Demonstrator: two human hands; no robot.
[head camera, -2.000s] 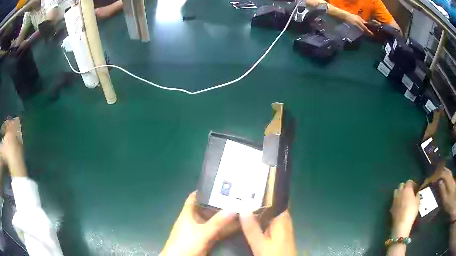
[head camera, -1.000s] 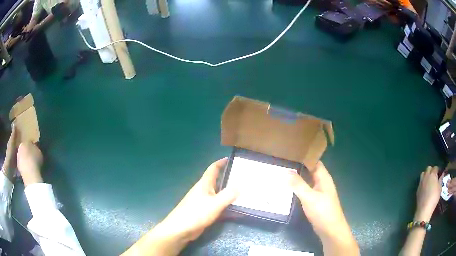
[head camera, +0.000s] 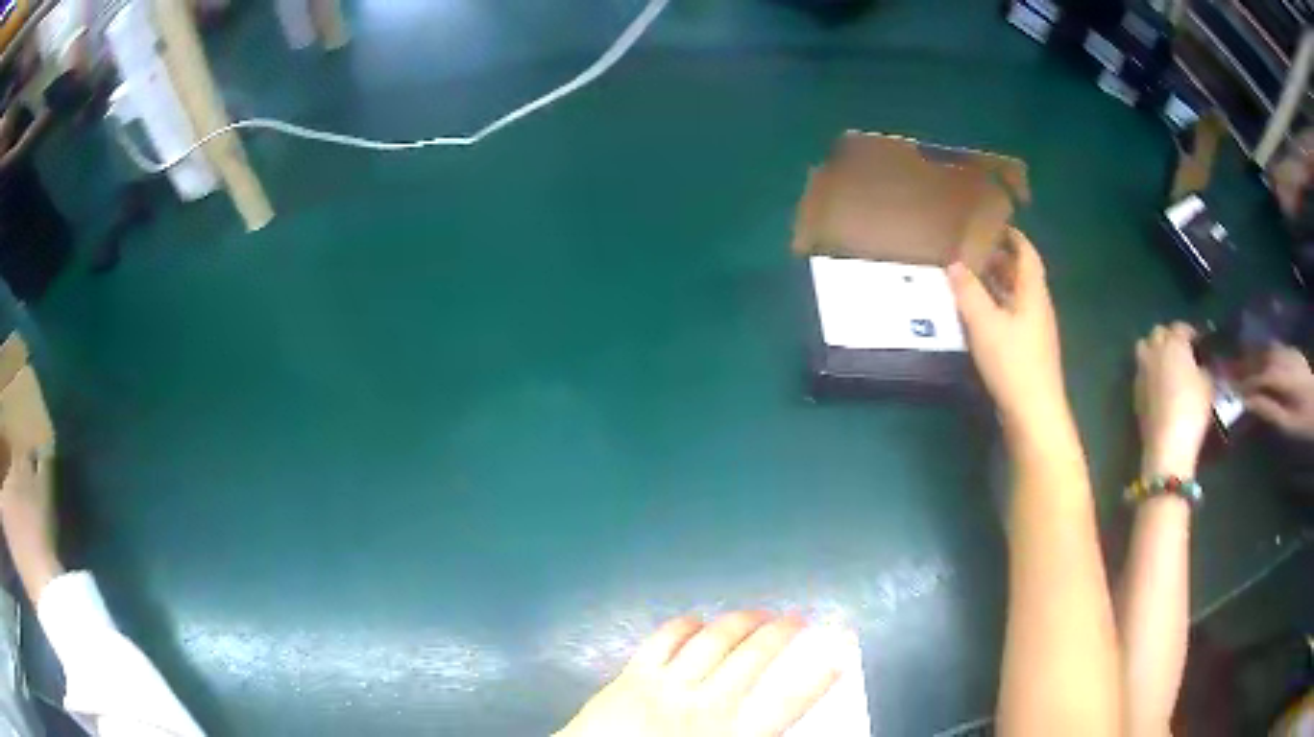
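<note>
An open gift box (head camera: 894, 372), black outside with its brown lid (head camera: 905, 202) raised, stands on the green table right of centre. A white leaflet (head camera: 872, 305) with a small dark-blue print lies in it and hides what is beneath. My right hand (head camera: 1012, 324) grips the box's right side, thumb at the leaflet's edge and fingers by the lid. My left hand (head camera: 721, 677) lies palm down over white paper (head camera: 850, 691) at the bottom edge, fingers extended and partly washed out by glare. Its thumb is not visible.
At right, another person's hands (head camera: 1179, 389) work at a small box, with an open box (head camera: 1199, 238) beyond. Boxes with white labels (head camera: 1102, 51) line the far right. A white cable (head camera: 418, 144) crosses the far table. A white-sleeved arm (head camera: 108, 655) is at left.
The box has moved away from me and to the right with my right hand. My left hand has let go of it and moved down to the white paper. The view has shifted too.
</note>
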